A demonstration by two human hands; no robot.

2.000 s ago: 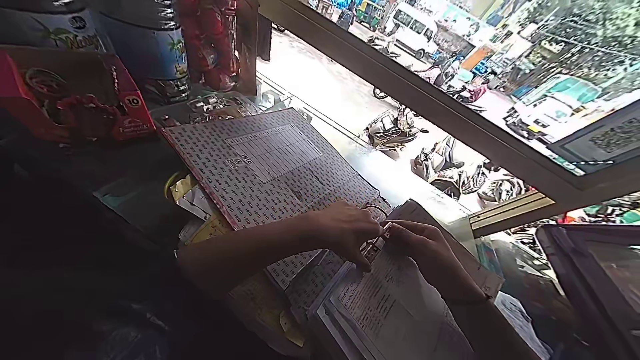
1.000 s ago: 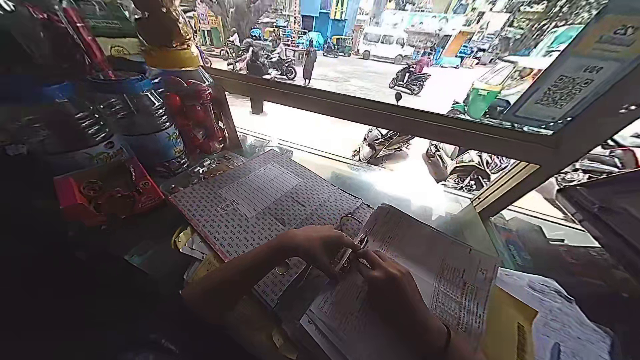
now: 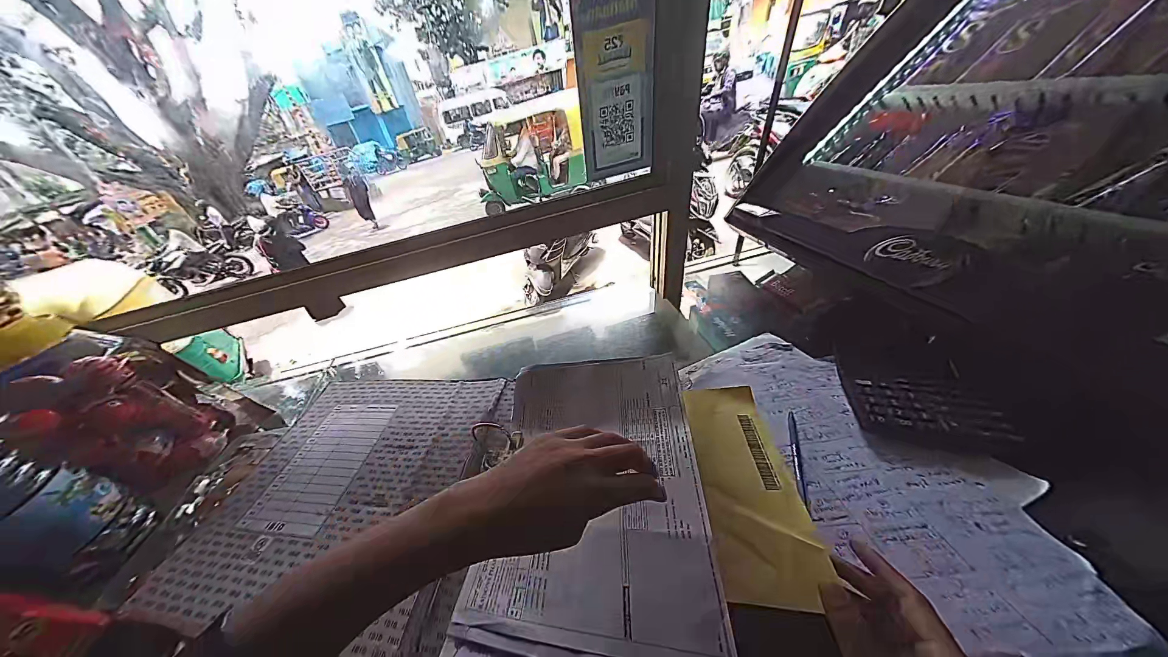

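Observation:
An open box file with a patterned cover (image 3: pixel 365 474) lies on the glass counter, its metal ring clip (image 3: pixel 493 443) beside a stack of printed papers (image 3: pixel 657 584). Over these papers is my left hand (image 3: pixel 570 484), fingers bent; whether its fingertips touch the sheets is unclear. My right hand (image 3: pixel 881 593) is at the lower edge of a yellow envelope (image 3: pixel 757 493) bearing a barcode, fingers apart, thumb near the envelope's corner. A blue pen (image 3: pixel 798 461) rests on handwritten sheets (image 3: pixel 885 511) right of the envelope.
At the right stand a dark calculator (image 3: pixel 931 401) and a dark display case (image 3: pixel 912 237). Red-wrapped items in a jar (image 3: pixel 109 411) are at the left. A window frame (image 3: pixel 411 251) crosses behind the counter, with a street beyond. Small boxes (image 3: pixel 730 306) sit by the frame's post.
My hands, together at the ring clip before, are now apart; the right one has moved right to the yellow envelope. The view has turned right.

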